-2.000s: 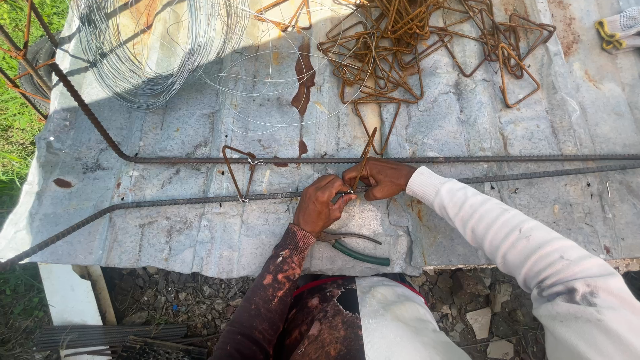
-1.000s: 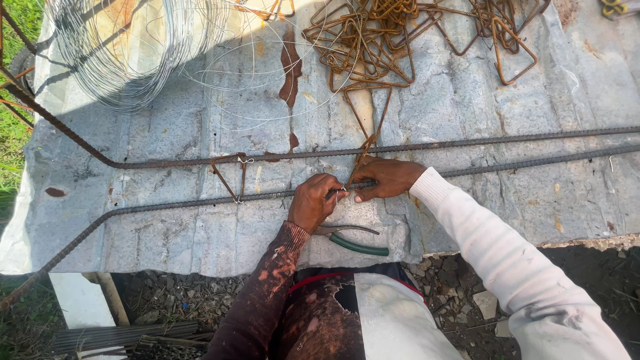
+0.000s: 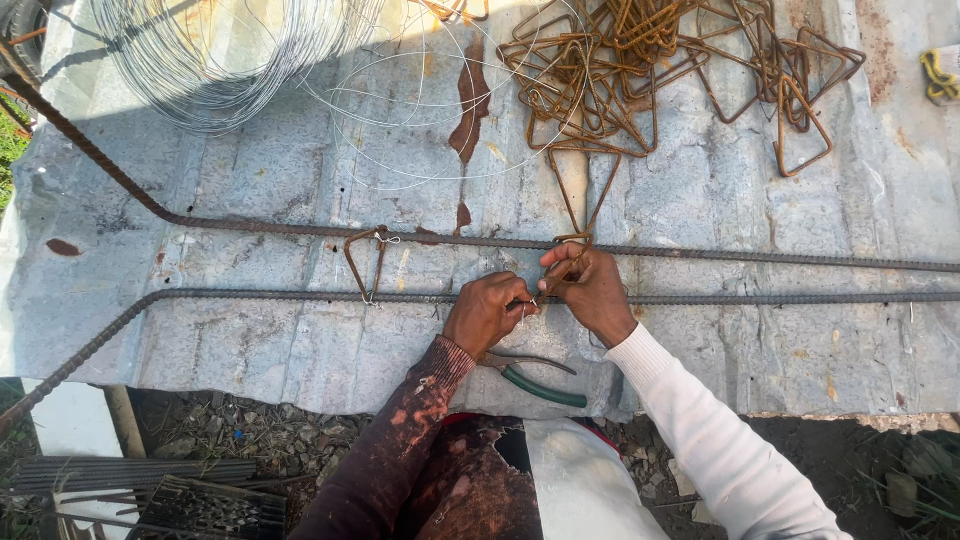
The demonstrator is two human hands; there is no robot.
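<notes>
My left hand (image 3: 491,311) pinches a short tie wire (image 3: 531,303) at the lower steel rebar (image 3: 262,295). My right hand (image 3: 591,289) grips a rusty triangular stirrup (image 3: 571,262) that stands across the lower rebar and the upper rebar (image 3: 675,253). Further left, another triangular stirrup (image 3: 349,259) is tied to both bars with wire. Pliers with a green handle (image 3: 544,386) lie just below my left hand, their jaws partly hidden by it.
A coil of thin wire (image 3: 217,82) lies at the upper left, and a pile of rusty stirrups (image 3: 622,67) at the upper right. The corrugated metal sheet (image 3: 240,345) carries everything. A glove (image 3: 941,71) lies at the right edge, with rubble (image 3: 300,435) below the sheet.
My right hand has shifted from beside the lower rebar, a second ago, up onto the stirrup. My left hand stays at the lower rebar.
</notes>
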